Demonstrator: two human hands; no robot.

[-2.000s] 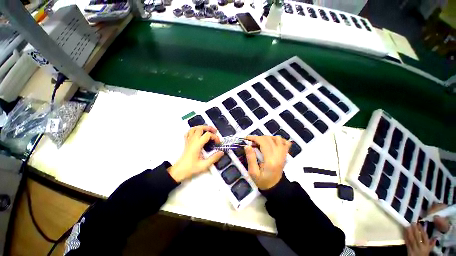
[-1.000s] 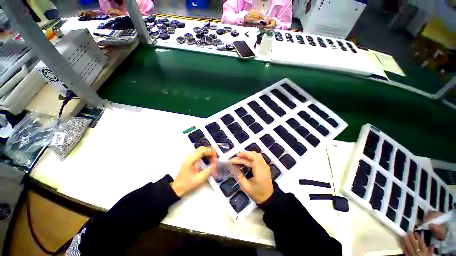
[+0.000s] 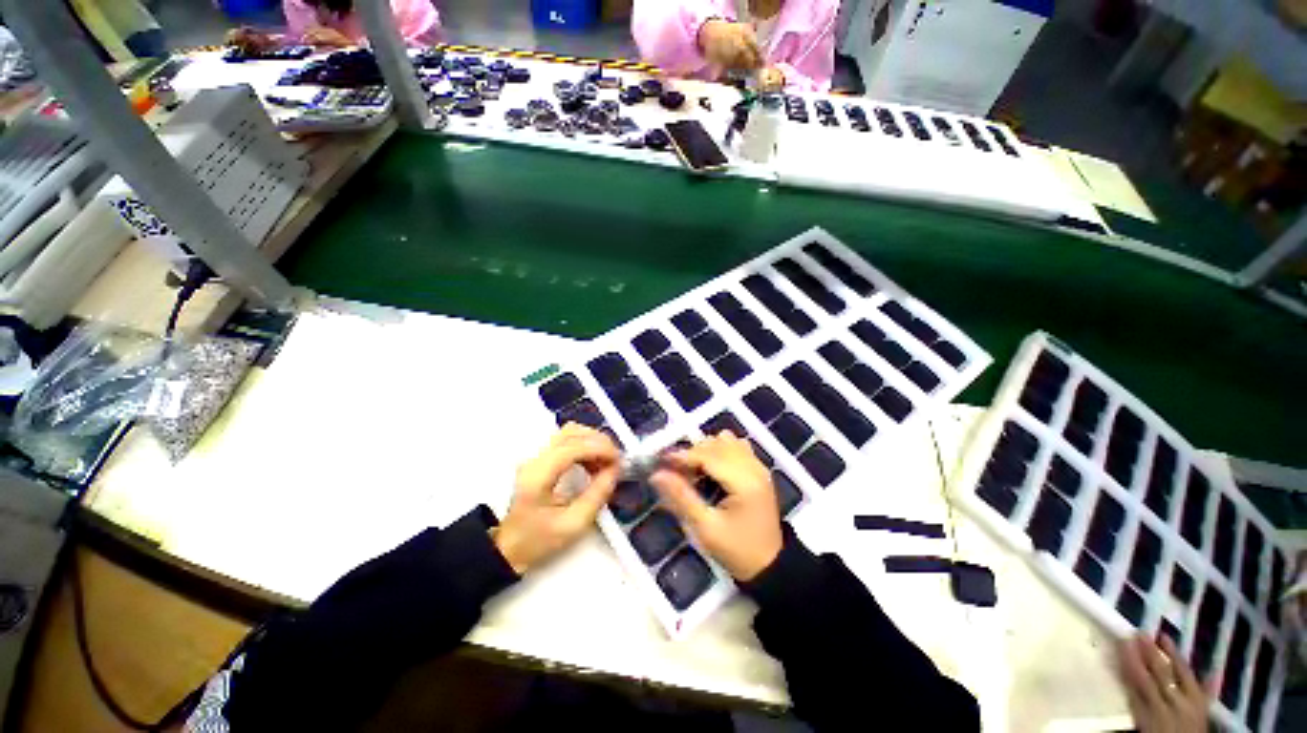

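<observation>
The white parts tray (image 3: pixel 976 358) lies at an angle in front of me, its slots holding rows of black rounded-square cases (image 3: pixel 685 577). My left hand (image 3: pixel 562 497) and my right hand (image 3: pixel 721 501) are over its near left part. Their fingertips almost meet and pinch a small greyish, shiny part (image 3: pixel 639 465) between them. The part is blurred and mostly hidden by the fingers, so its shape cannot be told. The fingers also cover some slots below them.
Two black strips (image 3: pixel 899 526) and a loose black case (image 3: pixel 973 583) lie right of the tray. A neighbour's tray (image 3: pixel 1035 533) is at right with a person's hand. A bag of small parts (image 3: pixel 201 390) is at left. A green conveyor (image 3: pixel 487 229) runs behind; a pink-sleeved person works opposite.
The view has tilted up since the first frame, showing the people opposite. My hands remain close together over the tray. The neighbour's tray has moved left and tilted, and the hand beside it has shifted.
</observation>
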